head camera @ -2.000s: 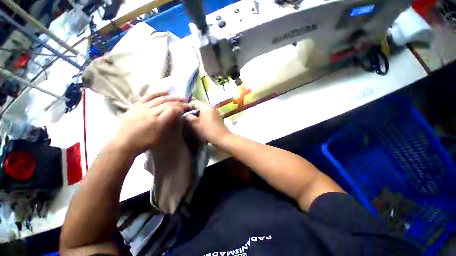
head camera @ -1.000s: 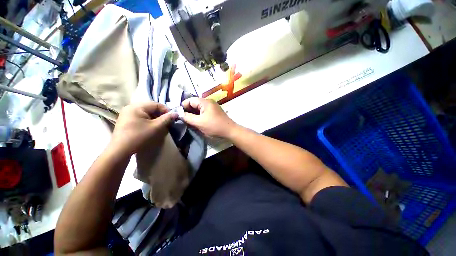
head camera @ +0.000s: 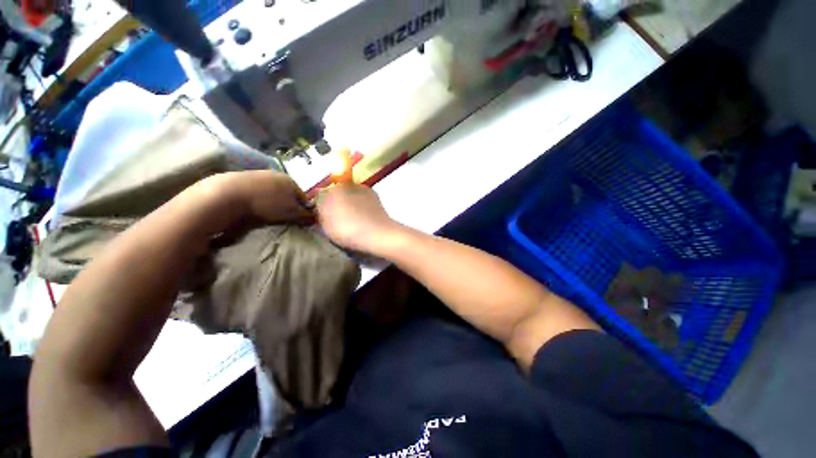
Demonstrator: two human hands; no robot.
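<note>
The garment, tan on one side and pale grey on the other, lies on the white table left of the needle and hangs over the front edge. My left hand holds its edge just in front of the needle area. My right hand is beside it, fingertips together at the same edge. The fingertips and the pinched part are mostly hidden. The presser foot and needle area is just beyond my hands. The orange guide is right behind my right hand.
The sewing machine head spans the top. Black-handled scissors lie at its right end. A blue plastic basket with brown scraps stands below right. The table's front edge runs diagonally. Blue material shows behind the garment.
The view has shifted right, and my hands are now closer to the needle area. The garment has been turned, with more tan side showing in front. My left forearm now crosses over it.
</note>
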